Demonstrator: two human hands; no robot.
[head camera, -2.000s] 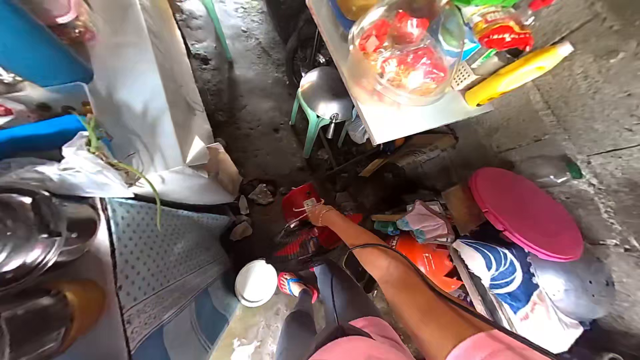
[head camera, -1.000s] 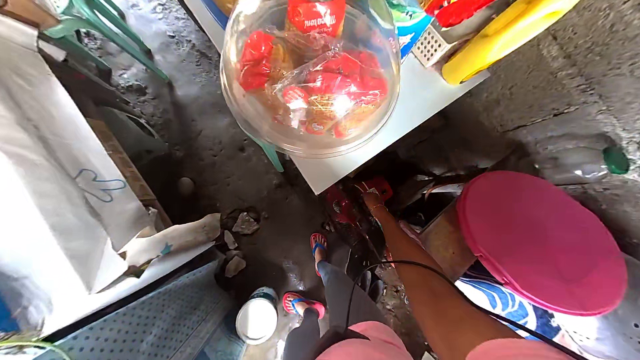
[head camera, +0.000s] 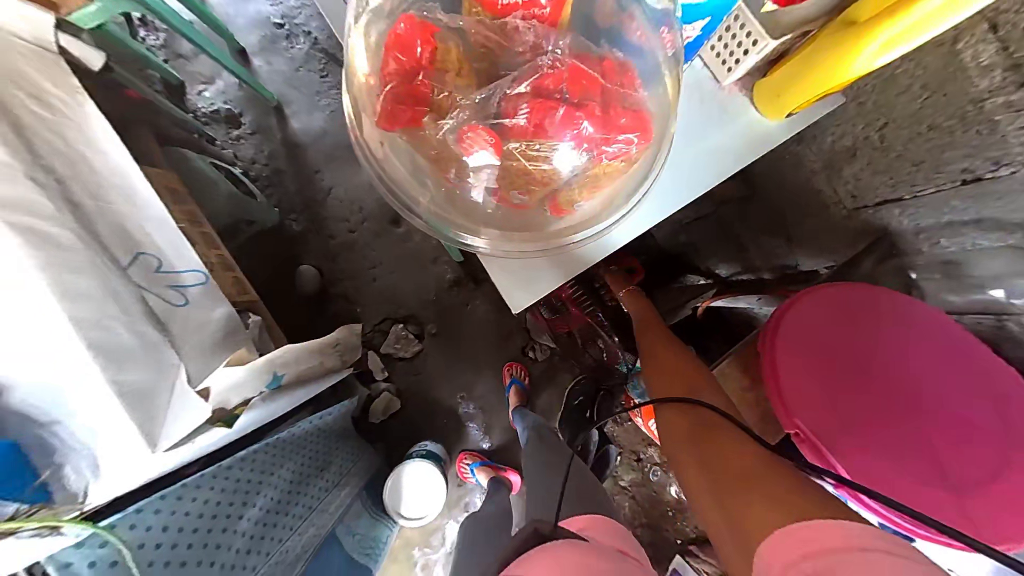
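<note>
My right hand (head camera: 620, 276) reaches low, just past the corner of a white table (head camera: 528, 284), beside a dark red item (head camera: 580, 308) in thin plastic. A small red thing shows at its fingers, but the grip is in shadow. My left hand is out of view. Above the table corner, a round clear plastic container (head camera: 512, 232) holds red-and-gold wrapped packs (head camera: 576, 104). A large pink round lid (head camera: 888, 400) lies to the right of my forearm.
A white bucket (head camera: 416, 492) stands near my feet in flip-flops. Broken stones (head camera: 400, 342) lie on the dark floor. Green plastic chair legs (head camera: 200, 48) are at upper left, and a paper-covered table (head camera: 88, 264) at left. A black cable (head camera: 720, 416) crosses my forearm.
My right hand, earlier over a red item on the floor, is now low by the table corner, with the red item close to it. The view has shifted strongly toward the table.
</note>
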